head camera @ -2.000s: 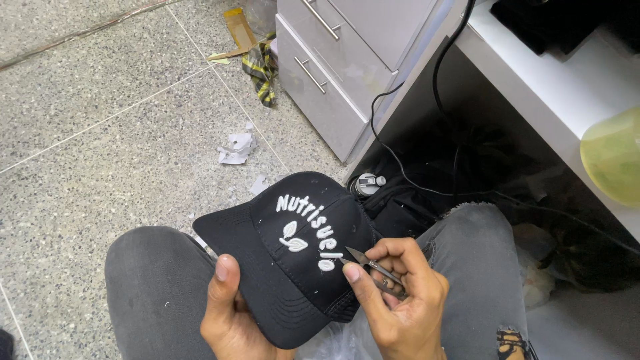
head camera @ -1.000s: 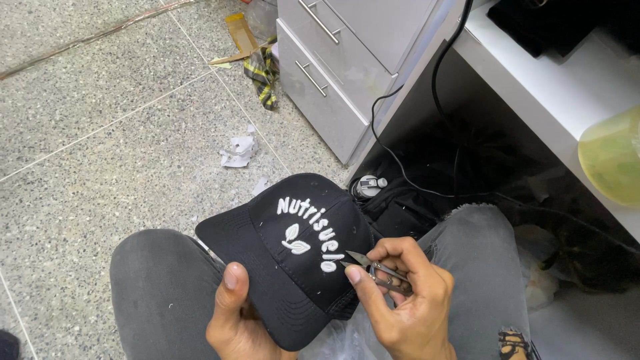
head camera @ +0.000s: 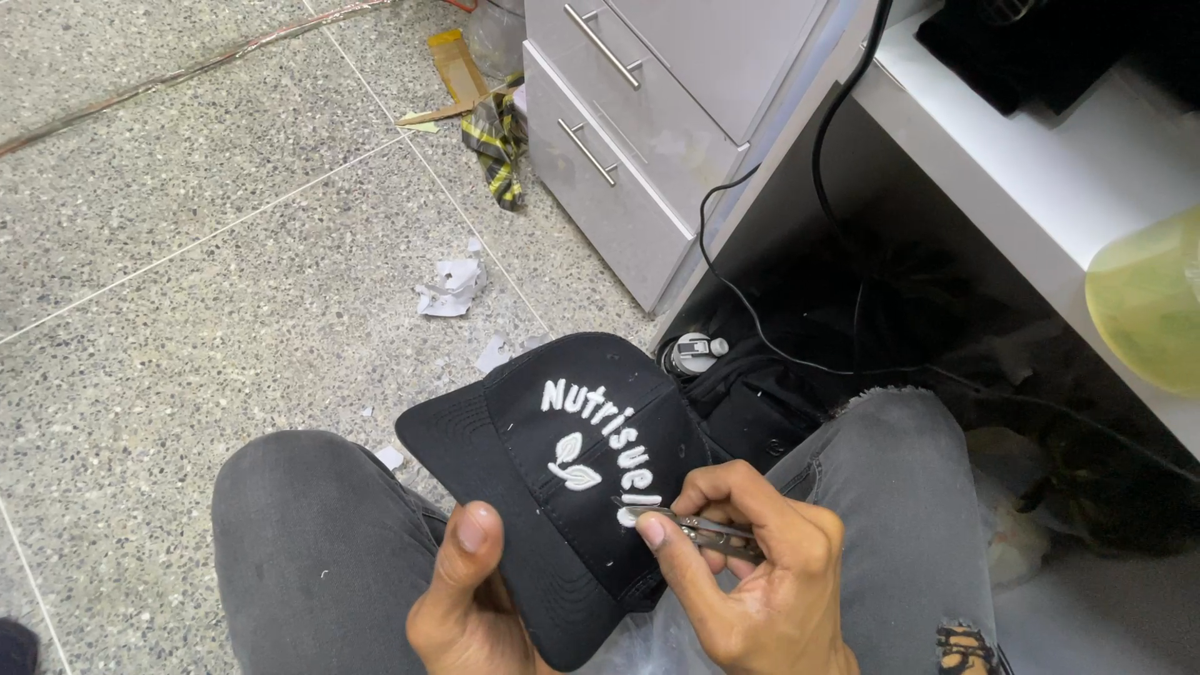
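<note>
A black baseball cap (head camera: 525, 469) with raised white embroidered lettering and a leaf emblem rests over my lap, its brim toward the lower left. My left hand (head camera: 473, 595) grips the brim from below, thumb on top. Between the thumb and fingers of my right hand (head camera: 750, 572) is a pair of metal thread snips (head camera: 708, 532). Their tips touch or lie just over the last embroidered letter, near the cap's right side. Small white thread bits dot the cap. The fingers of my left hand are hidden under the brim.
A drawer cabinet (head camera: 609, 141) stands ahead, beside a white desk (head camera: 994, 159) carrying a yellow-green container (head camera: 1148, 300). A black cable (head camera: 722, 272) hangs below the desk. Paper scraps (head camera: 452, 289), cardboard (head camera: 457, 70) and striped material (head camera: 492, 141) lie on the speckled floor. A lidded bottle (head camera: 694, 352) stands behind the cap.
The snips' tips have moved from beside the last letter onto or over it, and their blades now look closer together. My left hand still holds the brim.
</note>
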